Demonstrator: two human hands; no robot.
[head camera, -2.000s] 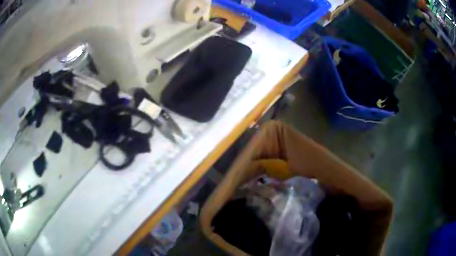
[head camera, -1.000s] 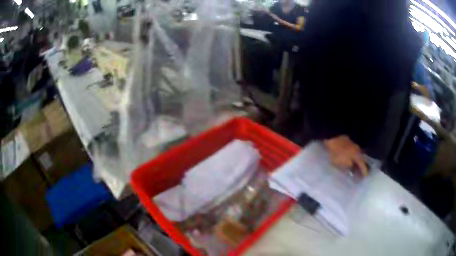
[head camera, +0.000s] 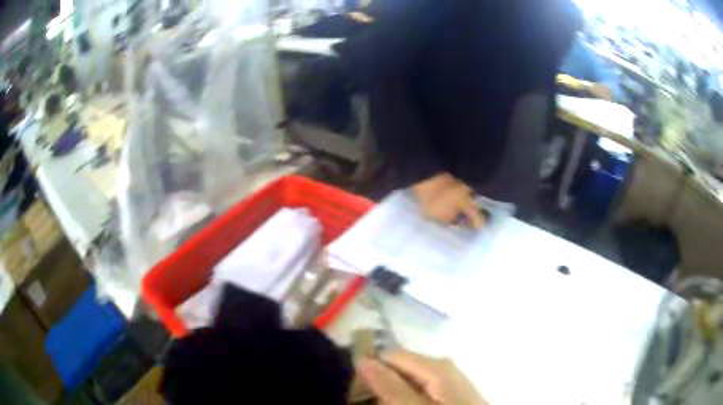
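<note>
A bulky black cloth bundle is raised at the bottom, in front of the red basket. My right hand comes in from the bottom edge, blurred, just right of the bundle. Its fingers appear to pinch a small tan ticket beside the cloth. My left hand is not visible; the bundle or the picture's edge may hide it.
The red basket holds white folded sheets and small items. Right of it, another person's hand rests on papers with a black clip, on a white table. Clear plastic hangs behind the basket.
The view has shifted, so the basket and papers sit further left. The black bundle and my right hand have come into view at the bottom. The other person's hand stays on the papers.
</note>
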